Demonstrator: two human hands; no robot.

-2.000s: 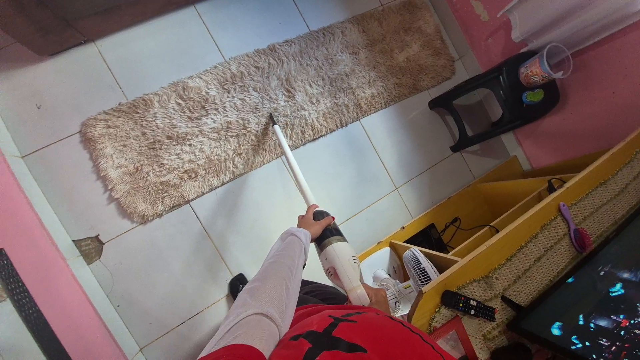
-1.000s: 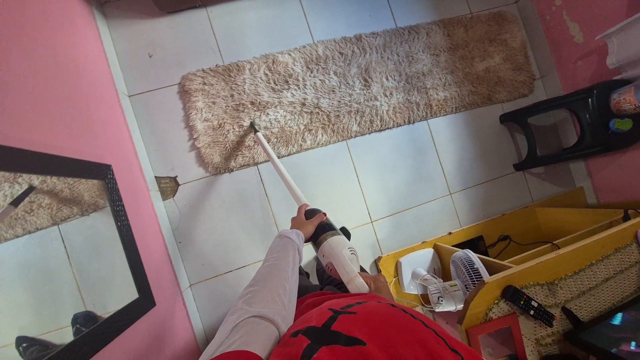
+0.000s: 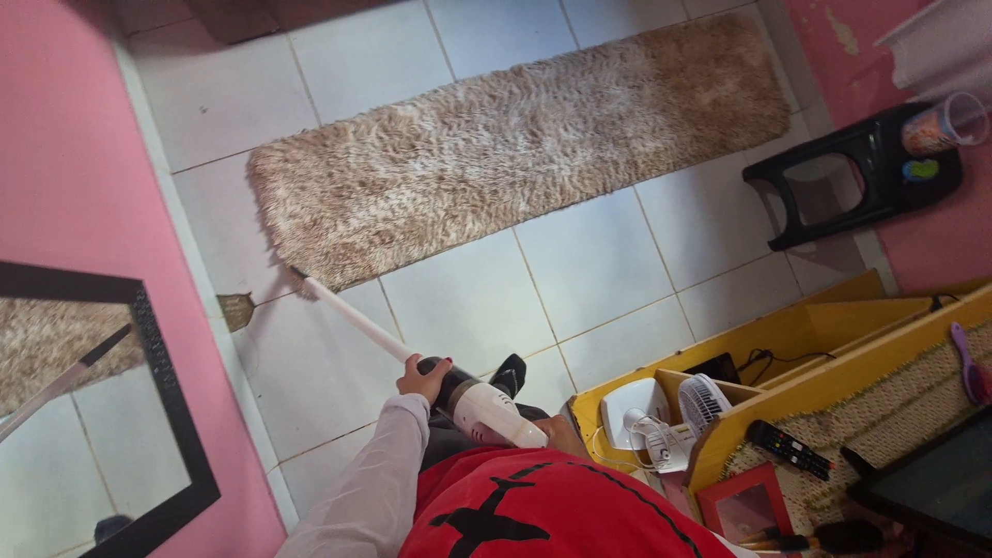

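A white and black handheld stick vacuum cleaner (image 3: 480, 403) slants up and left from my waist. My left hand (image 3: 422, 380) grips its dark front part, where the long white tube (image 3: 360, 322) begins. At the rear end of the body, my right hand (image 3: 563, 435) is closed around the handle, partly hidden by the vacuum and my red top. The dark tip (image 3: 298, 273) of the tube is at the near left corner of a long shaggy beige-brown rug (image 3: 511, 147), which lies on white floor tiles.
A black-framed mirror (image 3: 174, 395) leans by the pink wall at left. A broken tile patch (image 3: 235, 311) lies near the baseboard. At right are a black plastic stool (image 3: 883, 151) holding a cup, and a yellow wooden cabinet (image 3: 744, 415) with a white fan (image 3: 701, 399) and remote control (image 3: 790, 449).
The vacuum's tip has moved from the middle of the rug, across its left part, to its near left corner. Both hands have kept hold of the vacuum. The view has shifted and turned.
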